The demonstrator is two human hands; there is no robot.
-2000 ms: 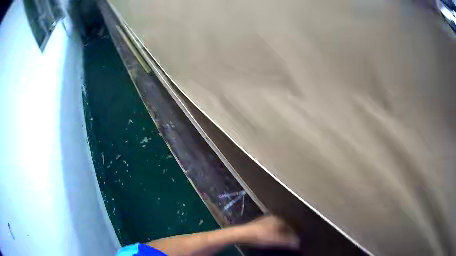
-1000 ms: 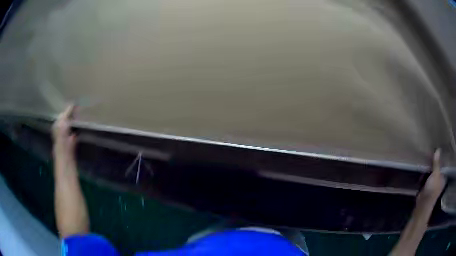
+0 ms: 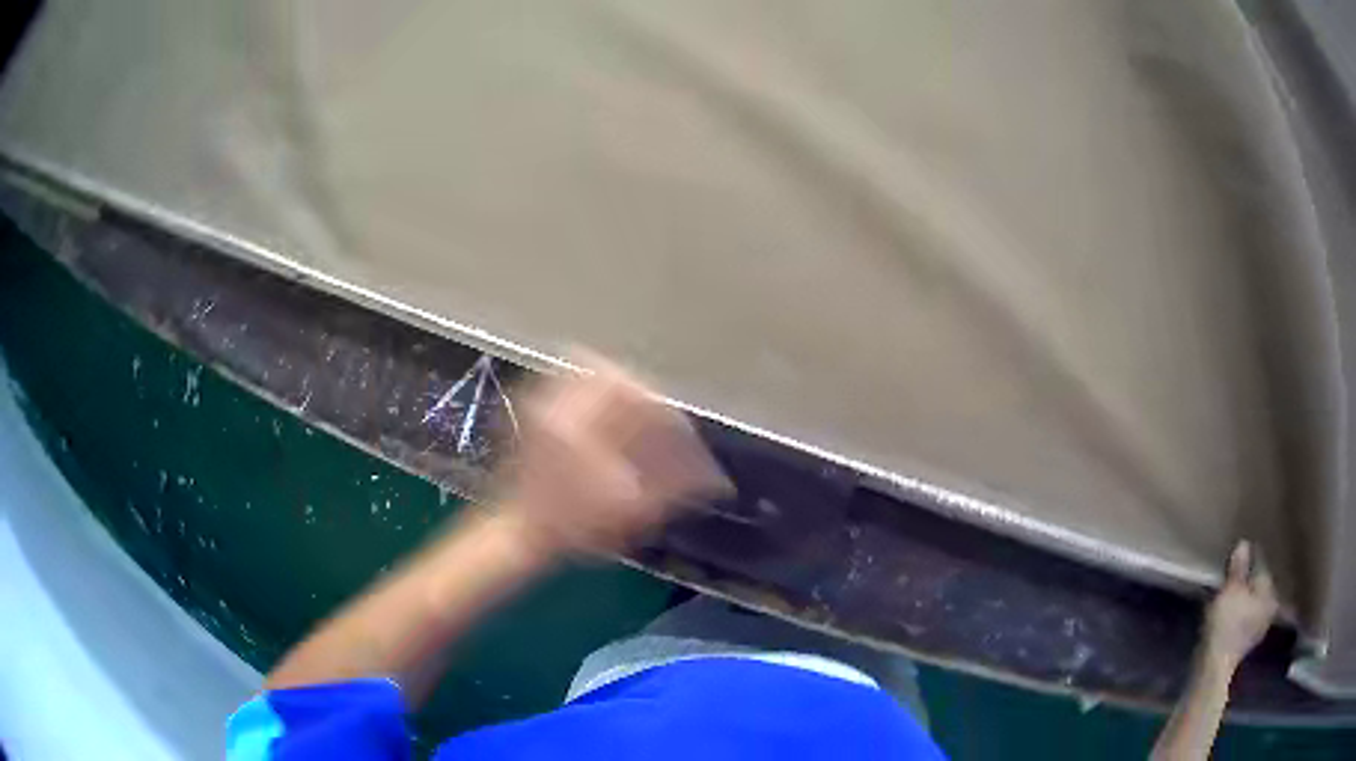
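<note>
The tan fabric ply [image 3: 773, 223] covers the table, with soft diagonal folds. Its pale selvedge [image 3: 952, 503] runs from upper left to lower right. My left hand [image 3: 617, 461] is blurred, with curled fingers, over the dark table edge and against the selvedge near the middle; whether it grips the cloth cannot be told. My right hand [image 3: 1242, 602] is at the lower right, pinching the selvedge near the cloth's right end, one finger on top of the cloth.
The worn dark brown table edge [image 3: 952, 583] runs below the cloth, with white chalk lines [image 3: 473, 405] left of my left hand. The green floor [image 3: 238, 491] has scraps on it. A pale wall [image 3: 89, 595] is at lower left. More cloth lies beyond a raised fold at right.
My left hand has moved from the selvedge at far left towards the middle. My right hand stays at the right end. The view has tilted, and diagonal folds now show in the cloth.
</note>
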